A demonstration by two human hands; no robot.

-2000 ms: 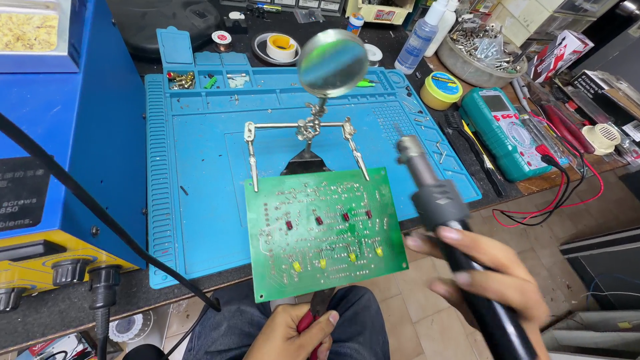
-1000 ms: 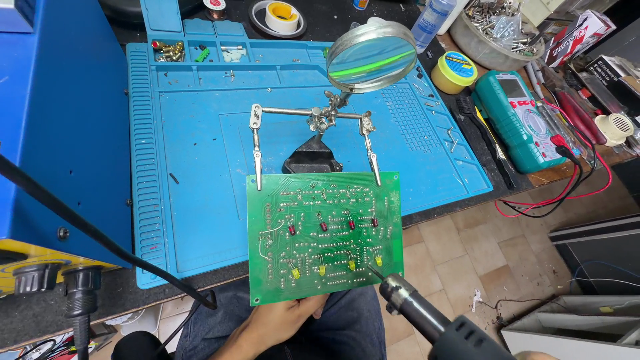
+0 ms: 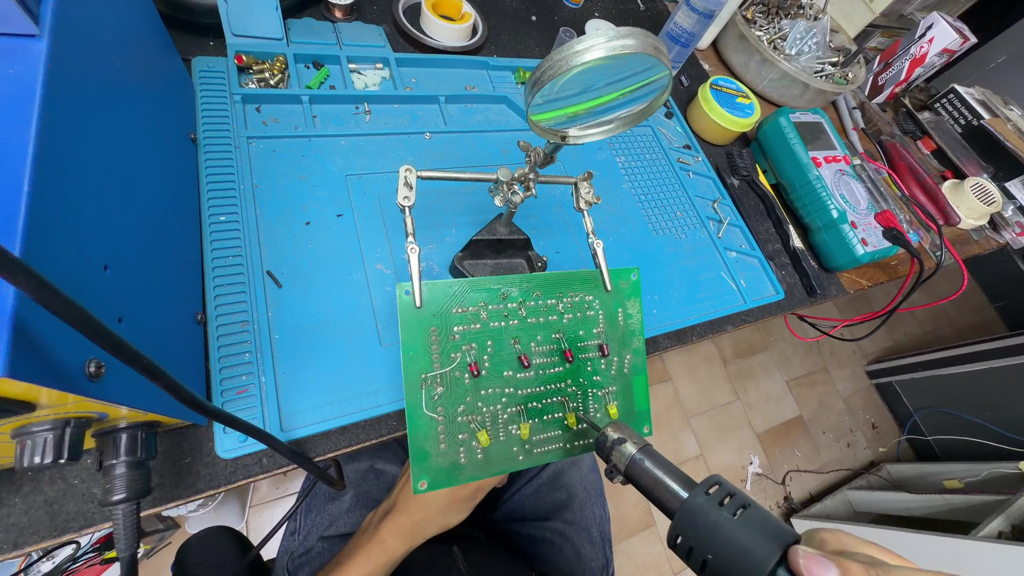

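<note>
A green circuit board [image 3: 512, 472] with several red and yellow LEDs hangs from the alligator clips of a helping-hands stand [image 3: 498, 248] with a magnifying lens [image 3: 598, 84]. My left hand [image 3: 436, 508] reaches behind the lower edge of the board; its fingers are hidden, so what it holds there cannot be seen. At the lower right, my right hand [image 3: 840, 552], partly out of view, is closed on a hot-air gun [image 3: 720, 520] with a black slotted body. Its metal nozzle points up and left, and a thin tip in front of it is by the third yellow LED [image 3: 570, 419].
Beneath the stand lies a blue silicone mat [image 3: 320, 240]. A blue soldering station [image 3: 88, 200] with a black cable [image 3: 144, 364] fills the left. Along the right are a teal multimeter [image 3: 824, 184], a brush [image 3: 776, 208], a yellow paste tub [image 3: 722, 112] and a bin of screws [image 3: 780, 48].
The hot-air gun has swung from beside the board to its lower right front. My left hand, earlier seen with a red-handled tool below the board, has gone behind it. The view has moved closer.
</note>
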